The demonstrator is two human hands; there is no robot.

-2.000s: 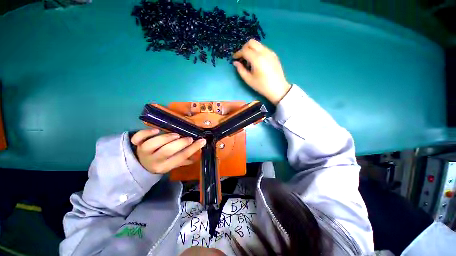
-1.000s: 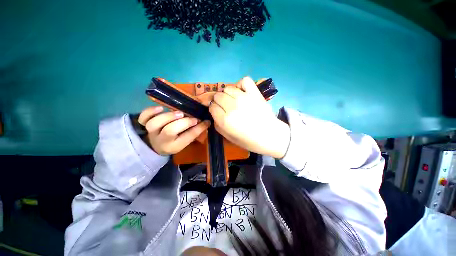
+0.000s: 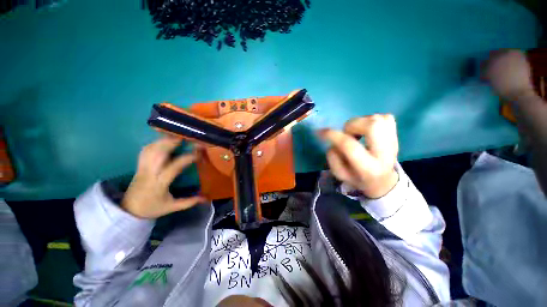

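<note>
A black three-leg assembly (image 3: pixel 246 180) lies as a Y on the orange jig, its arms meeting at a dark round centre joint (image 3: pixel 240 143). The orange jig base plate (image 3: pixel 277 171) shows under it, with a holed block at its far edge. My left hand (image 3: pixel 159 180) is left of the jig, fingers spread, holding nothing visible. My right hand (image 3: pixel 363 156) is raised right of the jig, clear of the assembly. Its fingers are curled and its fingertips are blurred, so I cannot tell whether it holds a small part.
A pile of small black parts (image 3: pixel 231 18) lies at the far side of the teal bench (image 3: pixel 384 66). Another person's hand (image 3: pixel 508 75) is beside an orange jig (image 3: pixel 537 75) at the right edge. Part of another orange jig (image 3: pixel 5 159) shows at the left edge.
My right hand reached from the pile to the centre joint, then moved off to the right. My left hand has let go of the assembly and opened. Another person's hand has appeared at the right.
</note>
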